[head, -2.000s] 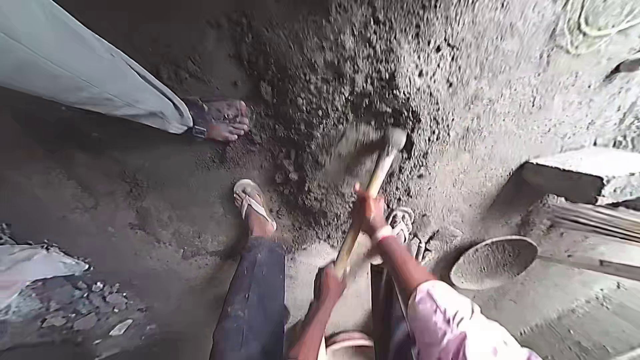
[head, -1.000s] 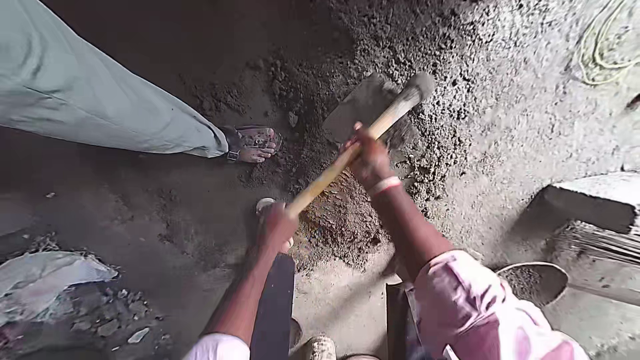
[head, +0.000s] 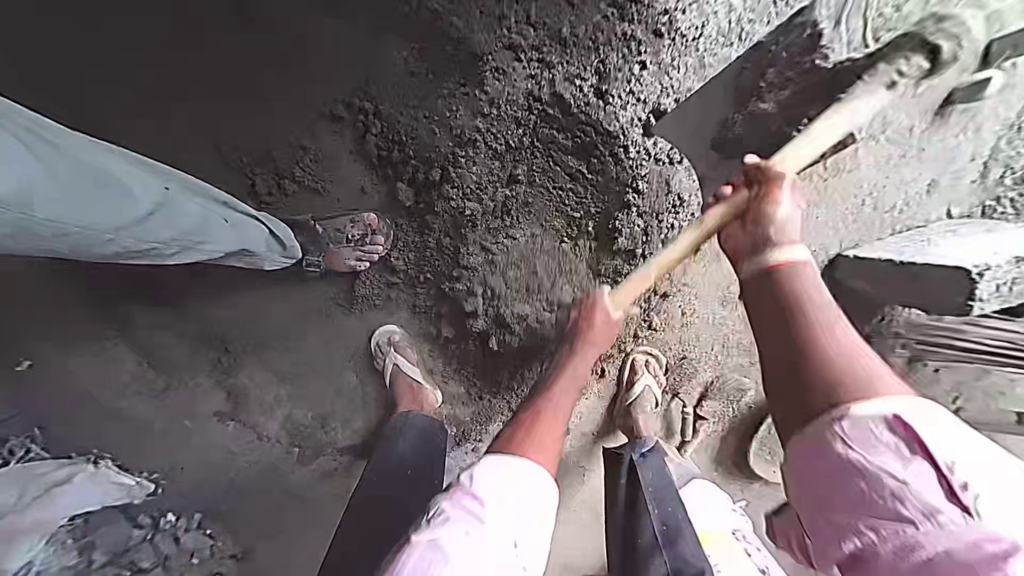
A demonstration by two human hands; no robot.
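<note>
My left hand grips the lower end of a wooden handle. Farther up the same handle, near the tool's head, my right hand is closed around it; a pale band circles that wrist. The handle belongs to a hoe whose metal blade is raised at the upper right, its socket blurred. Below and left of the blade lies a heap of wet grey mortar or concrete mix, with a rounded lump in front of my feet.
Another person's sandalled foot stands at the heap's left edge. My feet in flip-flops are just below the heap. A concrete block and a bundle of thin rods lie at right, a pan's rim beneath. Rubble and a pale sack sit lower left.
The hoe's blade was down in the mix in the earlier frames; it is now raised at the upper right. Both hands have moved right with the handle. The other person's foot stays beside the heap.
</note>
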